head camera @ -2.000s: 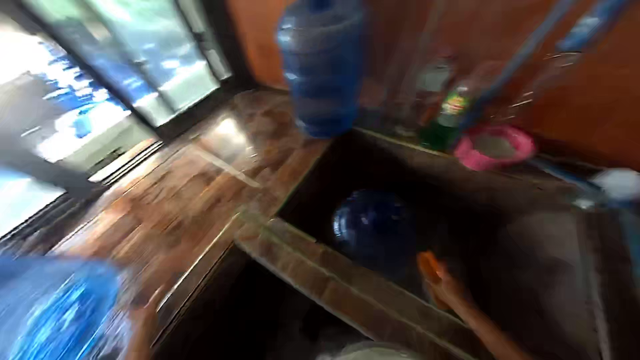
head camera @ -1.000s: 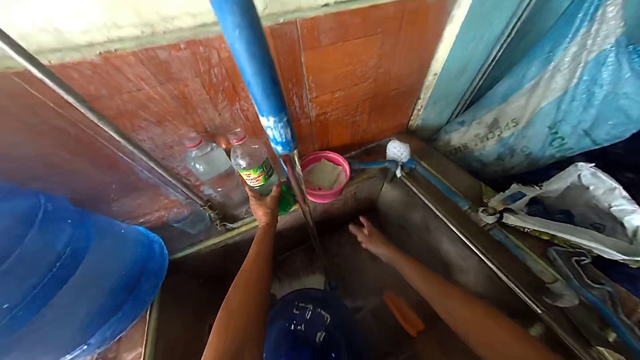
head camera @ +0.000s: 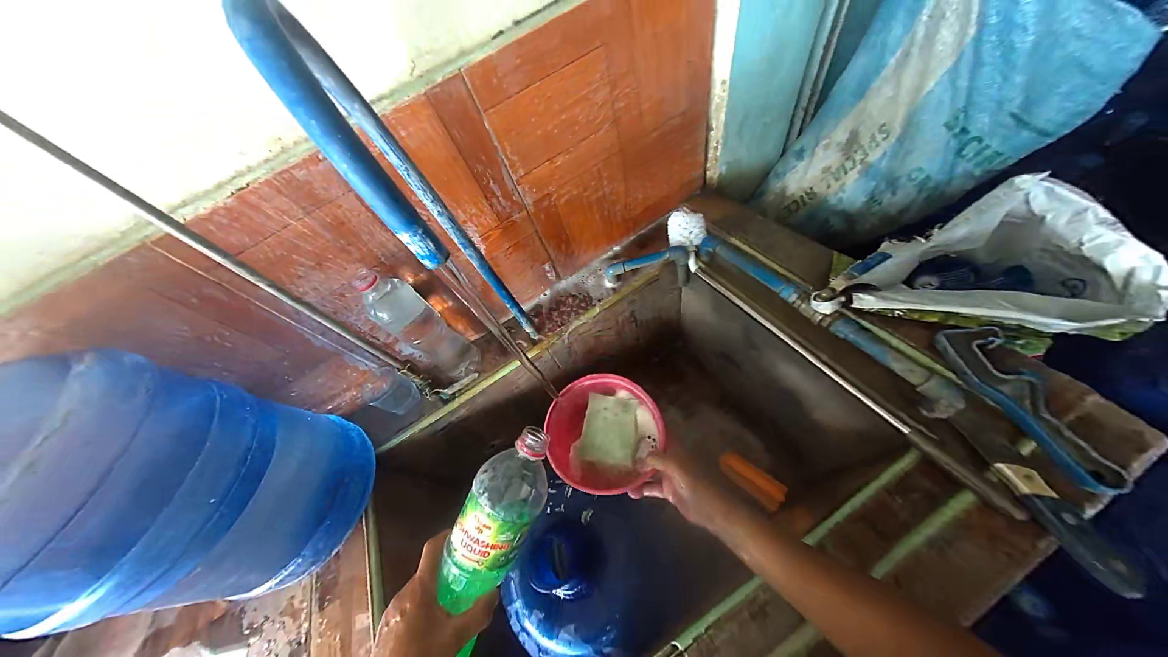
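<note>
My left hand [head camera: 429,593] grips a clear plastic bottle of green dishwashing liquid [head camera: 493,520], its uncapped mouth tilted up toward the bowl. My right hand [head camera: 671,484] holds the rim of a pink plastic bowl [head camera: 566,456], in which lie a pale green sponge [head camera: 610,429] and some foam. Below both hands a blue water jug [head camera: 570,584] stands in the dark concrete sink [head camera: 776,356]. An orange object [head camera: 753,481], perhaps a brush, lies in the sink to the right of the bowl.
A large blue water jug [head camera: 173,484] stands at the left. A clear bottle [head camera: 411,319] sits on the ledge by the tiled wall. Blue-handled rods [head camera: 338,137] lean there. Pipes [head camera: 757,265], a knife [head camera: 1077,529] and an open white sack [head camera: 1004,274] are at the right.
The green bottle has left the ledge in my left hand and its red cap is off. My right hand has taken hold of the pink bowl, which was on the ledge, and brought it over the sink.
</note>
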